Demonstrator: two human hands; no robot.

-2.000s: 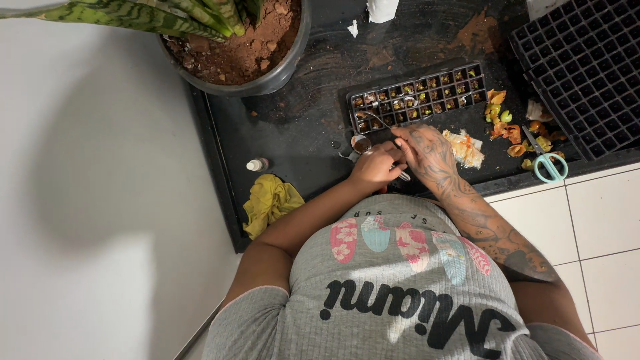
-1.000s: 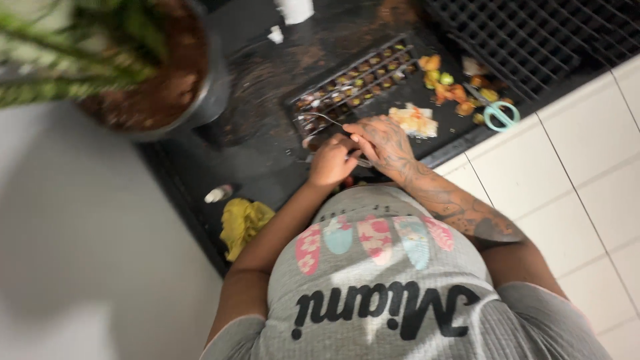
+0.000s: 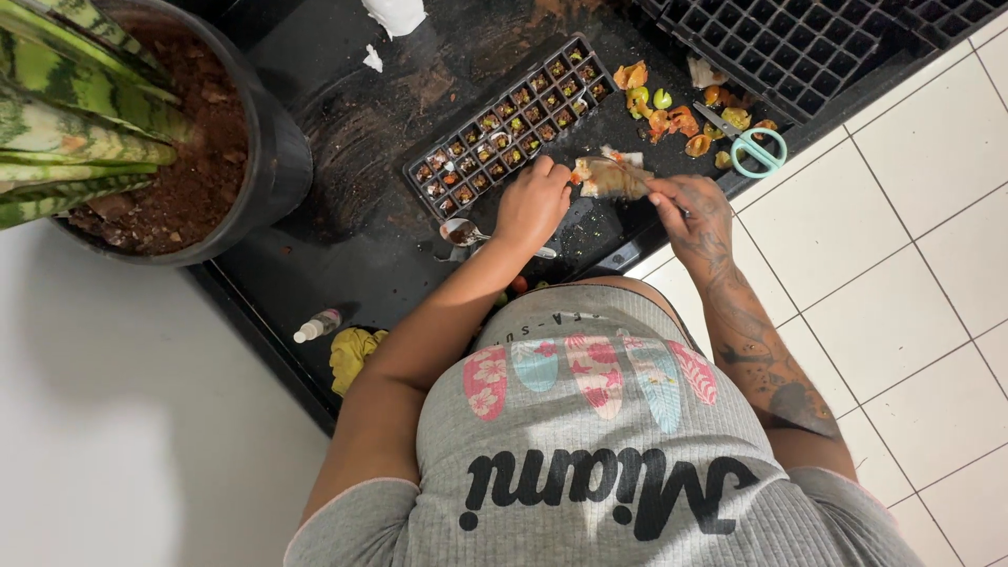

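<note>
My left hand (image 3: pixel 535 206) is at the left edge of a wet, stained paper towel (image 3: pixel 610 177), fingers bent; whether they pinch it cannot be told. My right hand (image 3: pixel 693 213), at the towel's right side, grips a thin, blurred tool that reaches over the towel. Left of the towel lies a black seedling tray (image 3: pixel 504 130), its small cells holding brown material with yellow-green bits. Below that tray, a metal spoon (image 3: pixel 461 231) with dark soil in its bowl lies partly behind my left wrist.
Orange and yellow-green fruit scraps (image 3: pixel 669 118) and teal-handled scissors (image 3: pixel 760 152) lie at the right, near stacked black cell trays (image 3: pixel 787 47). A potted snake plant (image 3: pixel 276 150) stands upper left. A small white-capped bottle (image 3: pixel 319 324) and yellow cloth (image 3: pixel 354 356) are lower left.
My hands were together by the seedling tray's near end; now they are apart, at the paper towel, both having moved right. The view has shifted and turned.
</note>
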